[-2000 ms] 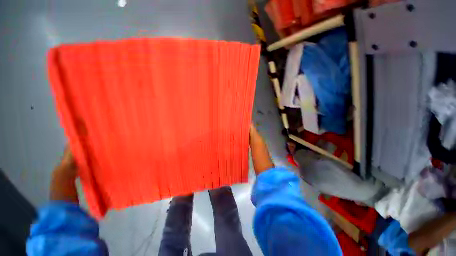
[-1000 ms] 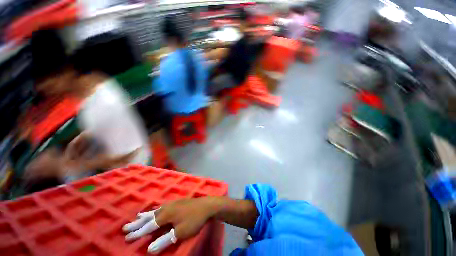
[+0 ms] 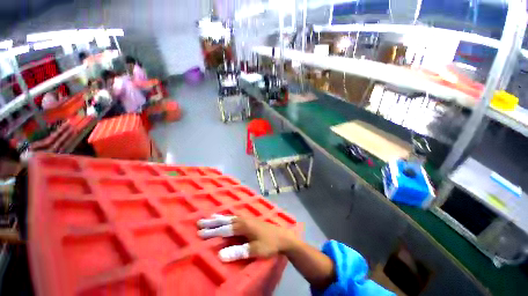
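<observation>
A stack of red-orange compartment trays (image 3: pixel 147 202) fills the lower left of the head view, tilted, with its grid of square pockets facing up. The pockets that show are empty. My right hand (image 3: pixel 252 237), with white finger cots and a blue sleeve, lies on top of the stack near its right edge, fingers spread flat on the ribs between pockets. My left hand is not in view.
A green-topped bench (image 3: pixel 312 118) with shelves runs along the right, bearing a blue and white box (image 3: pixel 408 184) and a board (image 3: pixel 370 140). A small green-topped table (image 3: pixel 282 146) and red stool (image 3: pixel 258 132) stand beside it. Seated people (image 3: pixel 128 92) and another tray stack (image 3: pixel 120 137) are at left.
The view has swung from the floor up along the aisle and towards the right bench. The stack now shows its pocketed top, and my right hand has moved from its side onto the top.
</observation>
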